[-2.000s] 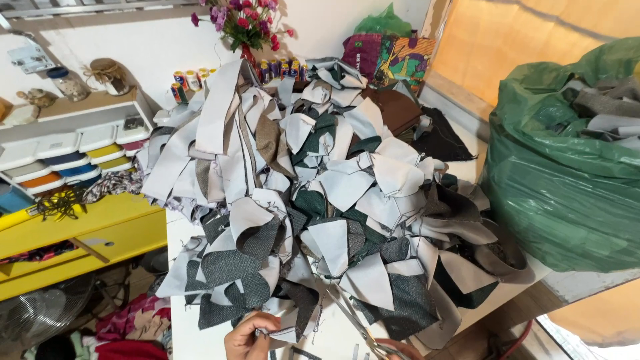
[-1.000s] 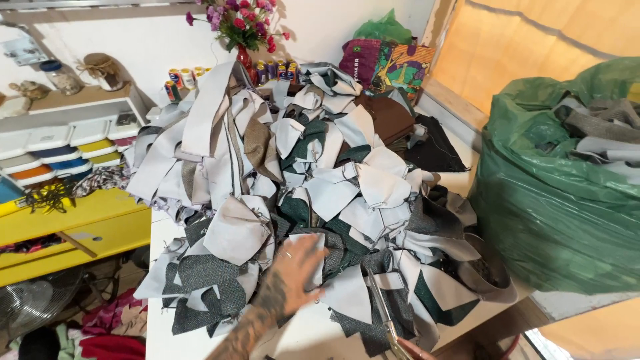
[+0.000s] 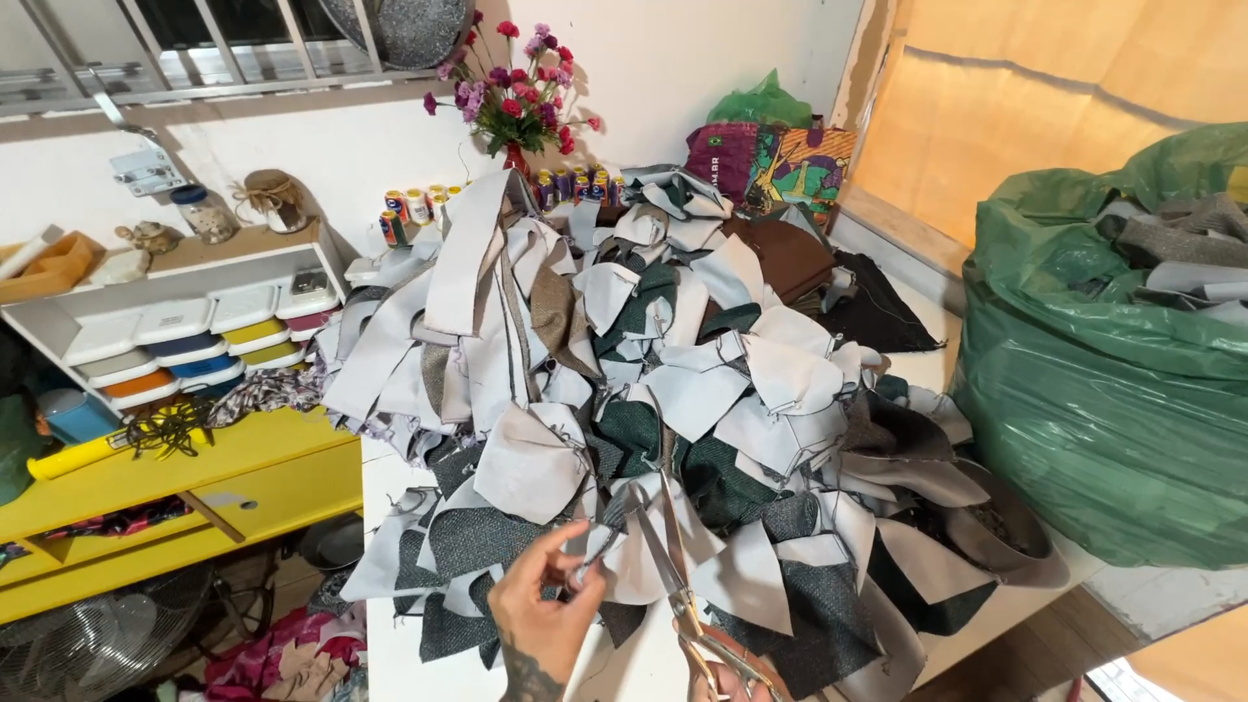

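A large heap of grey, white and dark green fabric pieces (image 3: 682,390) covers the table. My left hand (image 3: 546,604), tattooed at the wrist, pinches the edge of a small fabric piece (image 3: 609,522) at the near side of the heap. To its right, my right hand (image 3: 731,682) grips the handles of metal scissors (image 3: 680,575) at the bottom edge of the view. The scissor blades point away from me, parted, close to the fabric held by my left hand. Most of my right hand is cut off by the frame.
A green plastic bag (image 3: 1102,409) full of fabric stands at the right. Thread spools (image 3: 575,185) and a flower vase (image 3: 517,161) stand behind the heap. On the left are a yellow bench (image 3: 292,468) and a white shelf (image 3: 327,258) with lidded containers. A fan (image 3: 107,634) sits below.
A second ago my left hand lay spread over the heap; now it pinches a small piece beside the scissors. The scissors now stand farther into view with their blades parted. The view has shifted upward.
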